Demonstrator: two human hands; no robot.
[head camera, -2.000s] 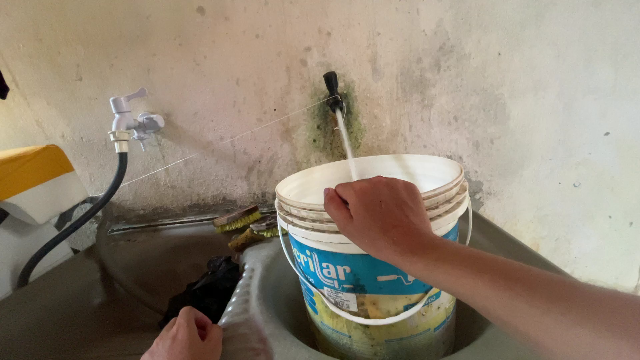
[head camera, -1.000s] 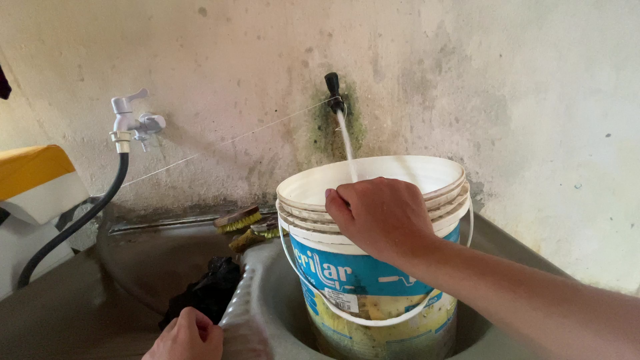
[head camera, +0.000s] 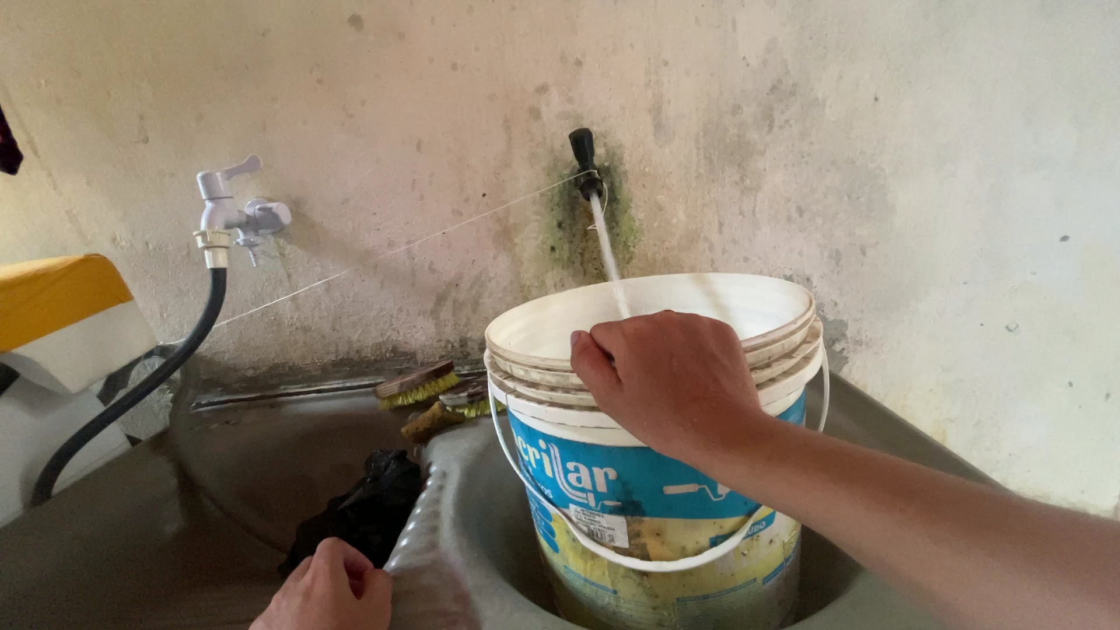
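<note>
Water streams from a black tap (head camera: 584, 164) on the wall into a white plastic paint bucket (head camera: 647, 499) with a blue and yellow label, which stands in the right basin. My right hand (head camera: 674, 376) is closed over the bucket's near rim, its fingertips hidden inside or behind the rim. At the lower left, my left hand (head camera: 328, 591) is loosely curled beside the ribbed washboard edge (head camera: 420, 525) of the sink; nothing shows in it. Just behind it lies a crumpled black plastic bag or cloth (head camera: 372, 503). The bucket's white handle (head camera: 652, 564) hangs down in front.
Scrubbing brushes (head camera: 418, 383) with yellow bristles and a brownish sponge-like piece (head camera: 430, 423) lie at the back of the sink. A white tap (head camera: 223, 210) feeds a dark hose (head camera: 166, 376) at left. A thin string (head camera: 420, 243) runs from the black tap, near a yellow-and-white object (head camera: 66, 306).
</note>
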